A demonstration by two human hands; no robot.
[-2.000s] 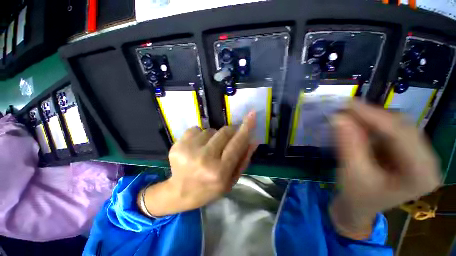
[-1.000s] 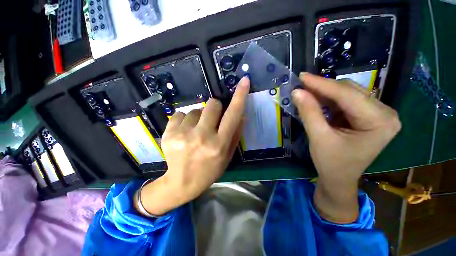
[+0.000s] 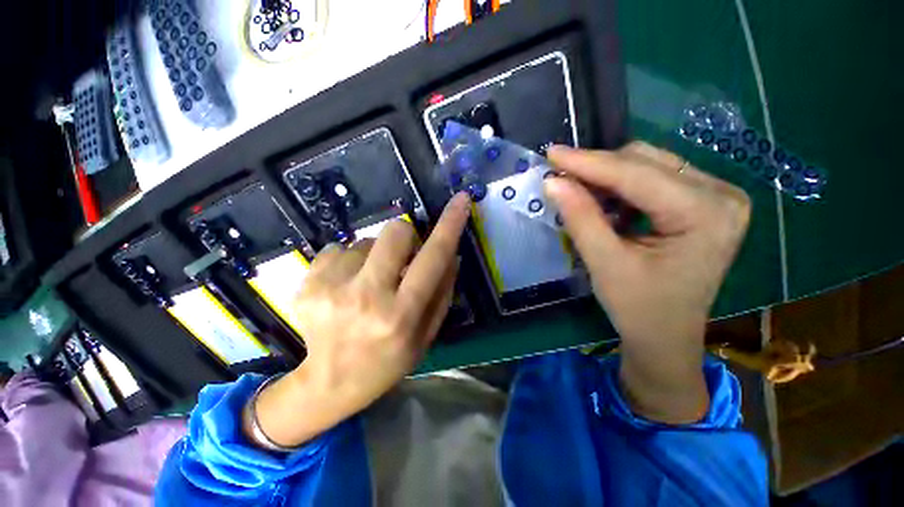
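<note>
My right hand [image 3: 654, 238] pinches a clear ring sheet [image 3: 510, 178] dotted with dark rings. The sheet lies over the camera area of the rightmost open-backed phone [image 3: 525, 99], covering most of its lenses. My left hand [image 3: 372, 307] has its index fingertip at the sheet's lower left edge, by a dark ring; the other fingers are bent and hold nothing visible. The phone's pale battery [image 3: 530, 259] shows below the sheet. More phones, such as the one to the left [image 3: 357, 163], lie in slots of the black phone tray [image 3: 605, 59].
Spare ring sheets [image 3: 183, 59] and a round liner with loose rings [image 3: 282, 25] lie behind the tray. Orange handles [image 3: 466, 12] stand at the top. Another ring sheet [image 3: 753, 149] lies on the green mat at right. A red-handled tool [image 3: 86, 183] and a person's pink sleeve [image 3: 119, 460] are at left.
The view has shifted right along the tray. The ring sheet and both hands have moved from the neighbouring phone to the rightmost one.
</note>
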